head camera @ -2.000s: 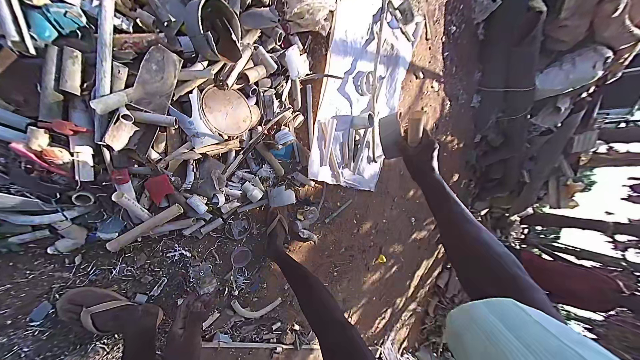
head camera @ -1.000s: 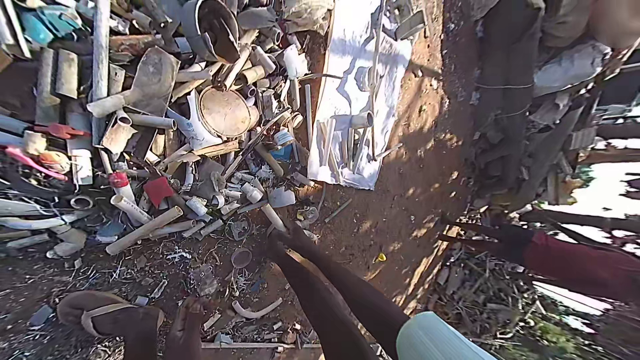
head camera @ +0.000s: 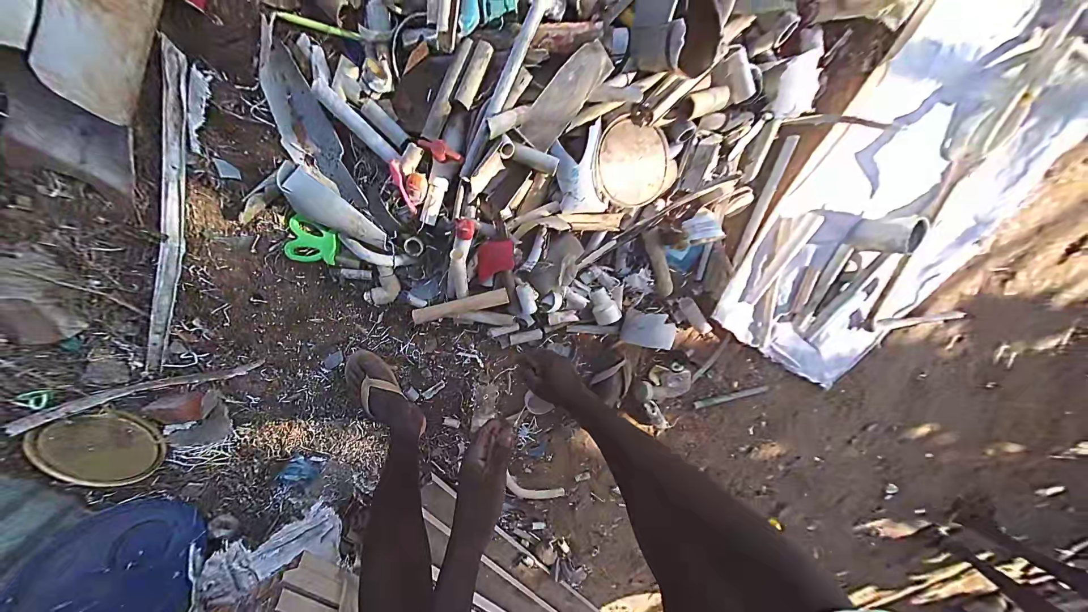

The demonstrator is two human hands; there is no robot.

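My right hand (head camera: 548, 374) reaches down to the ground at the lower edge of a heap of plastic pipe offcuts, its fingers bent downward; whether something is in them cannot be told. Just above it lie short white pipe pieces (head camera: 525, 337) and a tan pipe length (head camera: 460, 306). My left hand (head camera: 489, 442) is low between my feet, nothing plainly visible in it. One foot in a flip-flop (head camera: 374, 382) is on the left; another flip-flop (head camera: 612, 374) shows partly behind my right forearm. A grey pipe (head camera: 884, 231) and thin strips lie on a white sheet (head camera: 824, 361).
A round, pale lid (head camera: 633, 160) and a red piece (head camera: 495, 259) lie in the heap. To the left are a green plastic piece (head camera: 310, 242), a wooden plank (head camera: 170, 204), a yellowish round lid (head camera: 93, 448) and a blue container (head camera: 110, 557). Another person's legs show at lower right.
My right hand has come away from beside the white sheet, where it held a tan pipe piece, back to the heap's lower edge. The view has swung left.
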